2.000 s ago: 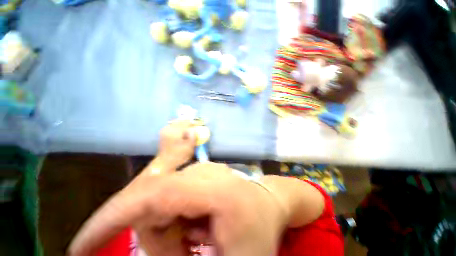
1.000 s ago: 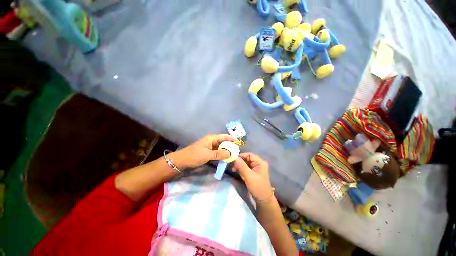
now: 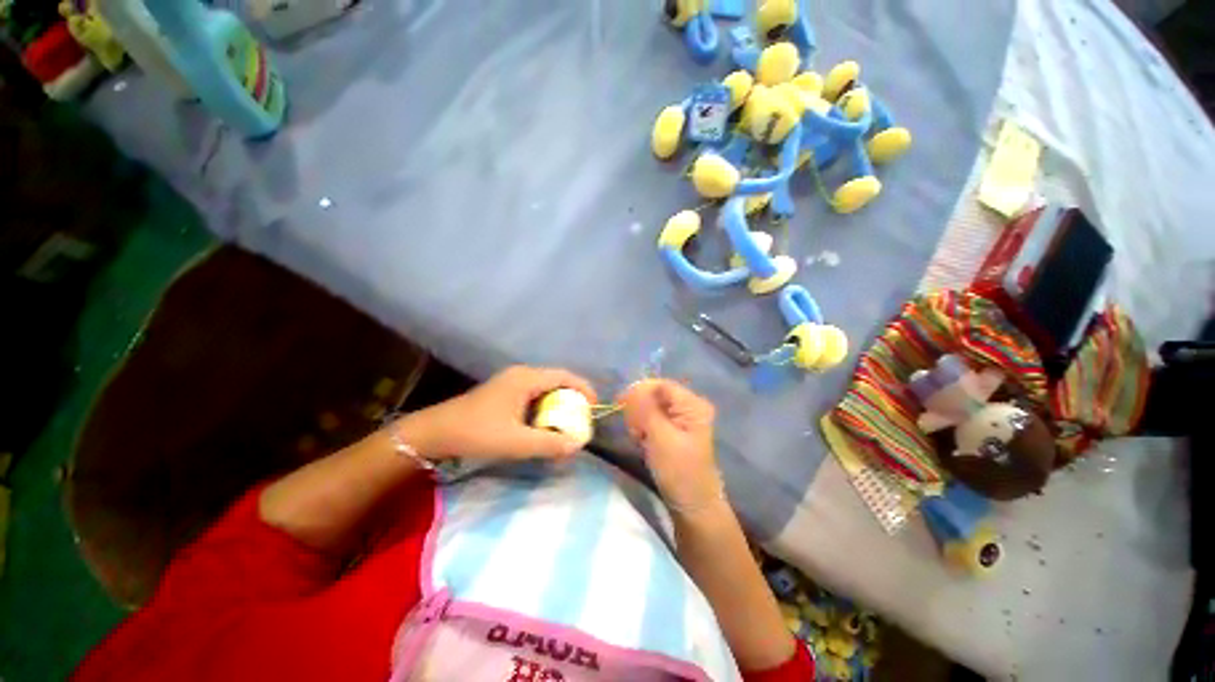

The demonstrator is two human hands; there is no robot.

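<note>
My left hand (image 3: 500,416) holds a plush toy by its yellow ball head (image 3: 562,416), just off the table's front edge. My right hand (image 3: 673,424) is right beside it, thumb and fingertips pinched on a thin yellowish string (image 3: 606,409) that runs from the toy. A blurred pale tag shows faintly above my right fingertips. Silver snips (image 3: 720,336) lie on the grey-blue cloth (image 3: 493,173), beside a yellow-and-blue toy (image 3: 815,346). A heap of similar toys (image 3: 773,113) lies farther back.
A cloth doll (image 3: 989,433) with a striped skirt lies at the right, next to a black phone (image 3: 1070,277) on a red box. Another toy (image 3: 979,549) lies below it. A light blue bottle (image 3: 247,80) stands at the back left. More toys (image 3: 833,626) fill a container below the edge.
My left hand has moved slightly left with the toy. My right hand has parted a little from it, and the string now stretches between them. The toy's blue part no longer shows.
</note>
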